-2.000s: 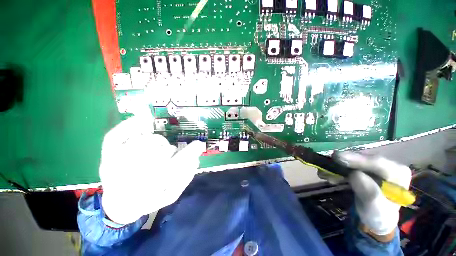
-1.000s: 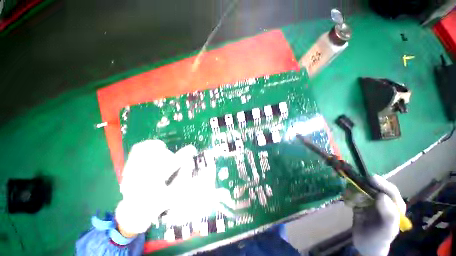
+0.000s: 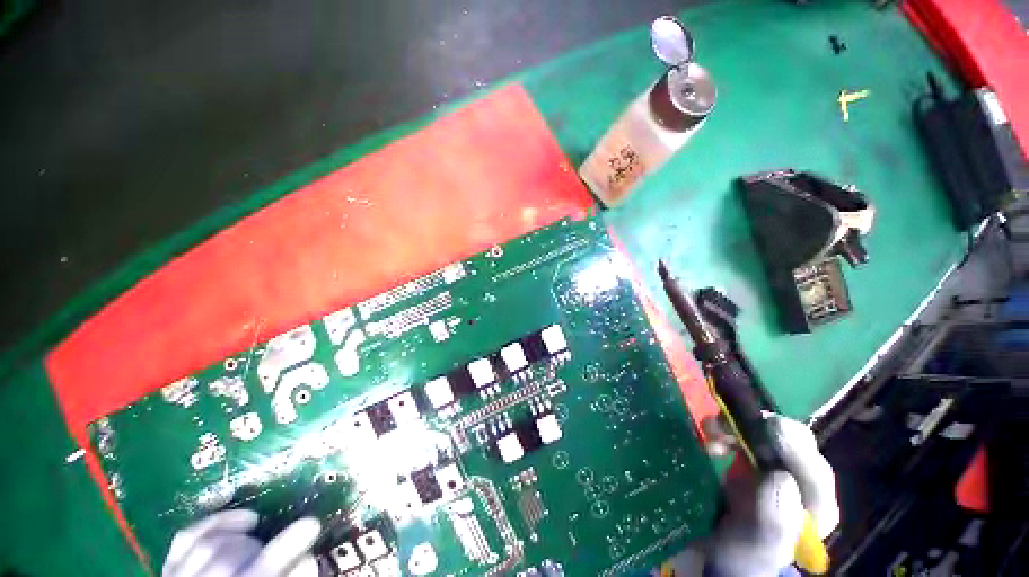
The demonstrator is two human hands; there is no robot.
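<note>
The green circuit board (image 3: 609, 451) lies tilted on the red mat (image 3: 327, 237), with black components with silver tabs and a bright glare on it. My left hand (image 3: 243, 547), in a white glove, is over the board's lower left and cut off by the bottom edge; its grip is hidden. My right hand (image 3: 779, 496), gloved, holds the soldering iron (image 3: 731, 389) by its black-and-yellow handle. The iron's tip points up and left, beyond the board's right edge.
An open pale bottle (image 3: 638, 147) with handwriting stands behind the board. The dark iron stand (image 3: 796, 231) is at the right. A black brush (image 3: 719, 310) lies beside the iron. A black device (image 3: 965, 158) is at the far right. The dark conveyor (image 3: 282, 90) is beyond the bench.
The view has shifted. The board shows turned, with different parts in sight. The iron's tip has left the board for its right side. My left hand has dropped to the lower edge.
</note>
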